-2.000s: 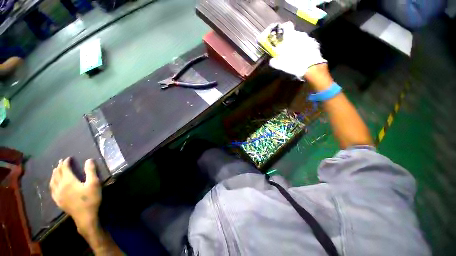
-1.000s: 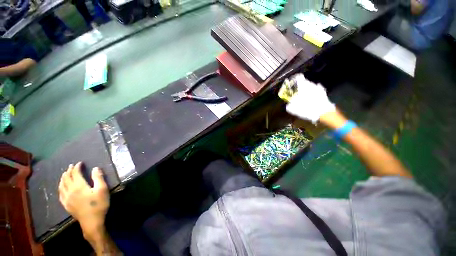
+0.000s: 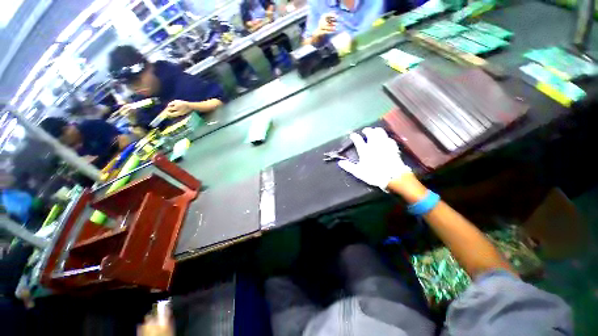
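The side cutters (image 3: 332,156) lie on the dark mat (image 3: 308,187), jaws pointing left. My right hand (image 3: 377,159), in a white glove with a blue wrist band, is over their handles, thumb and fingers around them. The glove hides most of the handles, so a closed grip cannot be told. My left hand (image 3: 156,325) is bare, blurred and cut off by the bottom edge, below the bench front. Something small and pale shows at its fingertips; whether it is held cannot be told.
The red rack (image 3: 124,239) stands at the left bench end. The slotted block (image 3: 439,108) is right of my glove. A board (image 3: 260,130) lies on the green conveyor (image 3: 295,118), more boards (image 3: 557,75) at far right. The scrap box contents (image 3: 442,272) show below. People sit opposite.
The view has swung left and up. My right hand has moved from beside the slotted block to the cutters; the yellow piece at its fingers no longer shows. My left hand has left the mat and dropped below it.
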